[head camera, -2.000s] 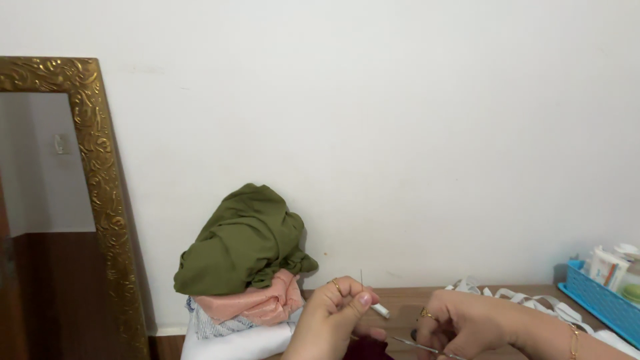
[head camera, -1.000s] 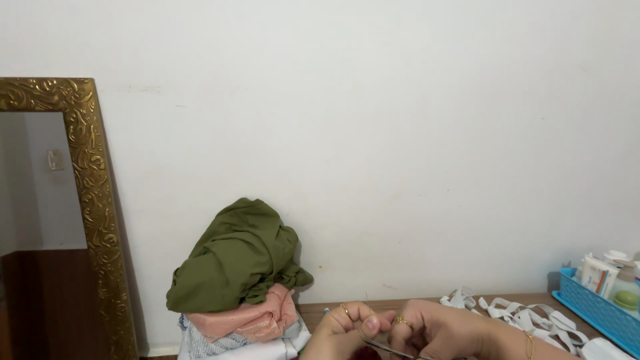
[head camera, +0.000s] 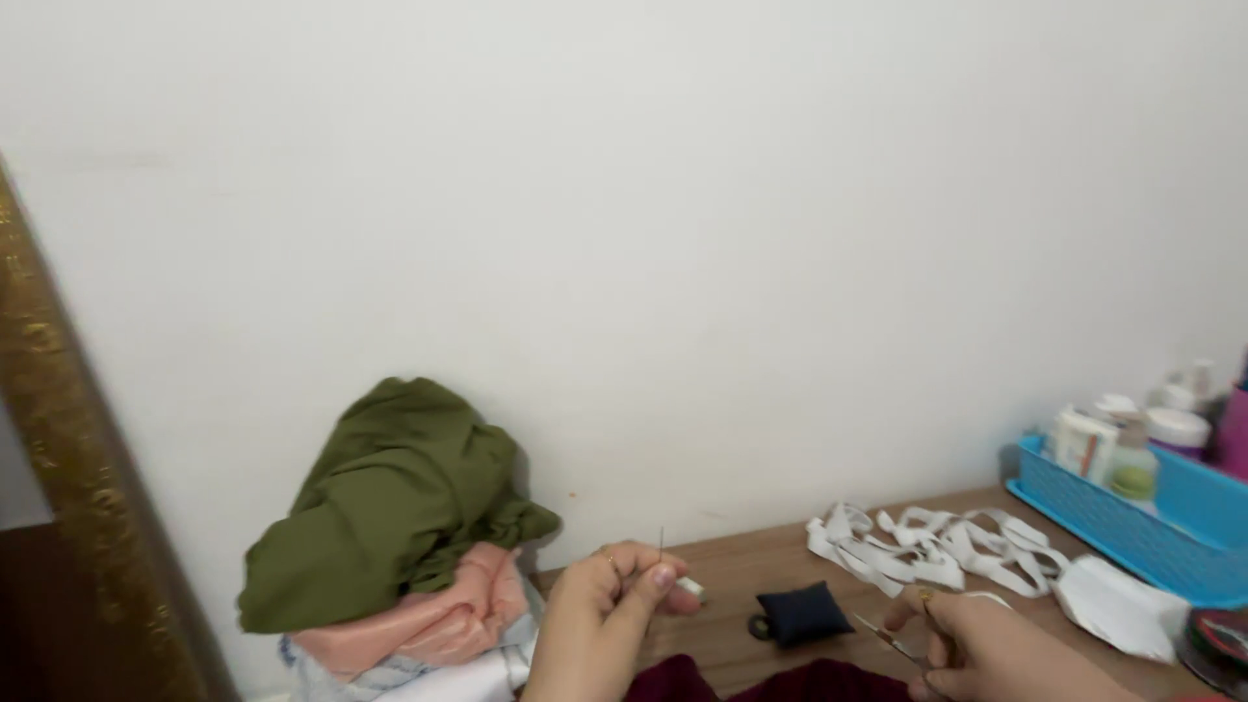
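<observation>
My left hand (head camera: 614, 614) pinches a thin upright needle (head camera: 662, 546) between thumb and forefinger, and a small white piece (head camera: 690, 586) shows at its fingers. To the right, my right hand (head camera: 960, 639) holds small metal scissors (head camera: 889, 640), their tips pointing up and left. Between the hands a small dark blue pincushion (head camera: 805, 613) lies on the wooden table (head camera: 726, 556), with a small dark round thing at its left side. Maroon cloth (head camera: 819, 682) shows at the bottom edge, below both hands.
Folded cloths, with olive green fabric (head camera: 390, 507) on peach fabric (head camera: 429, 614), stand left against the wall. White elastic strips (head camera: 936, 546) and a folded white piece (head camera: 1121, 604) lie right, near a blue basket (head camera: 1121, 526) of bottles. A gilded mirror frame (head camera: 68, 419) stands far left.
My hands, close together one second ago, are now apart, the right one with the scissors farther right. The view has shifted right and down, showing the pincushion.
</observation>
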